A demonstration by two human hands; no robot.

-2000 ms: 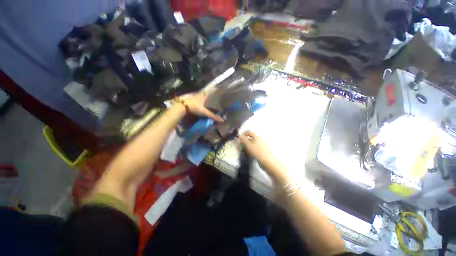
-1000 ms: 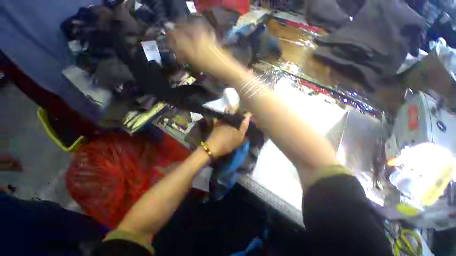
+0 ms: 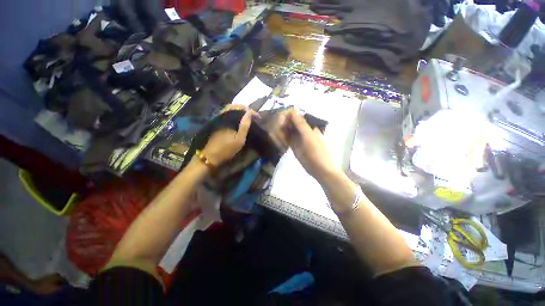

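A bundle of dark brown and light-blue cloth pieces [image 3: 244, 179] hangs at the table's front left edge. My left hand [image 3: 230, 134] grips the top of the bundle, with a dark cloth band around it. My right hand [image 3: 299, 136] is just to the right, fingers closed on the dark band [image 3: 314, 121], whose end sticks out beside the fingers. The fingertips and the band between the hands are blurred. A white paper piece [image 3: 253, 91] stands just behind my hands.
The lit overlock machine [image 3: 448, 95] stands at right, with yellow-handled scissors [image 3: 467, 242] on papers before it. Dark piles with white tickets [image 3: 123, 66] lie at left. A red plastic bag [image 3: 101, 224] is lower left. Brown cloth [image 3: 382, 36] lies at the back. A blue piece [image 3: 294, 282] is on my lap.
My right hand has come back from the far left pile to beside my left hand. The long dark band, earlier stretched out to the left, is now around the bundle.
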